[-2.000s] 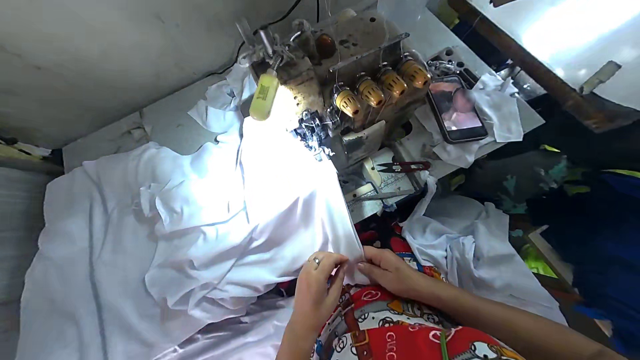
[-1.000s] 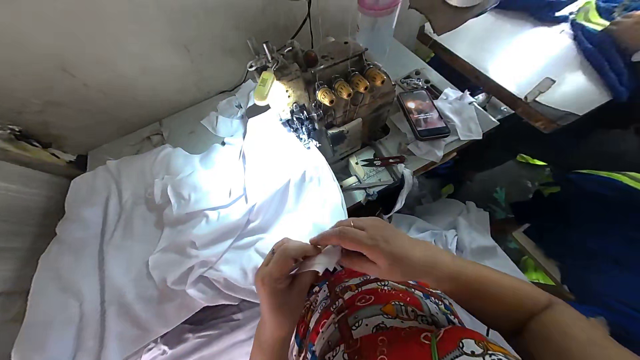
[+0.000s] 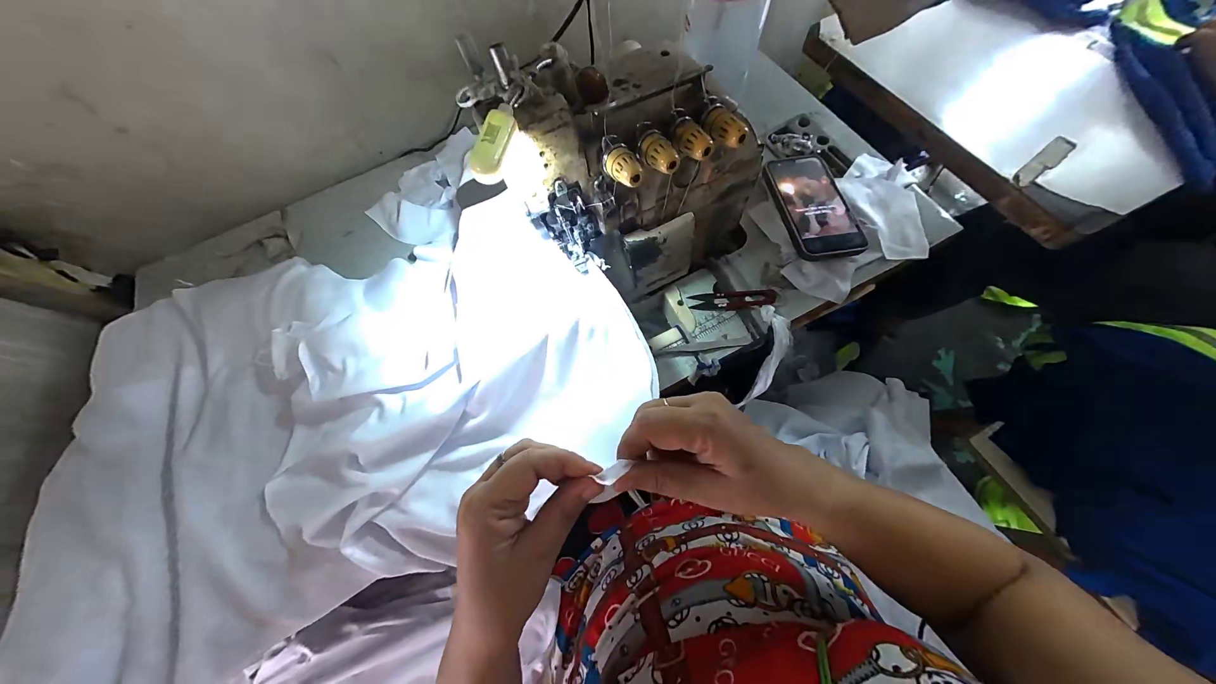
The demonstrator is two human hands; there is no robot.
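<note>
My left hand (image 3: 518,522) and my right hand (image 3: 708,451) pinch the edge of a white fabric (image 3: 532,380) between thumbs and forefingers, close together over my lap. The fabric spreads leftward over the table and runs up under the needle area of an overlock sewing machine (image 3: 655,171). A lamp lights it brightly there. Several yellow tension dials (image 3: 657,150) line the machine's front. Red-handled thread snips (image 3: 731,300) lie on the machine's plate, to the right of the needle area.
A smartphone (image 3: 814,207) lies on the table among white fabric scraps (image 3: 883,204). More white cloth (image 3: 855,423) hangs at the right, below the table edge. A second table (image 3: 1007,104) stands at the upper right, with dark blue cloth with reflective strips nearby. A wall borders the back left.
Both hands still hold the fabric edge. My right hand has gone from low beside the left hand to a raised, bent grip at the edge. The view has shifted somewhat.
</note>
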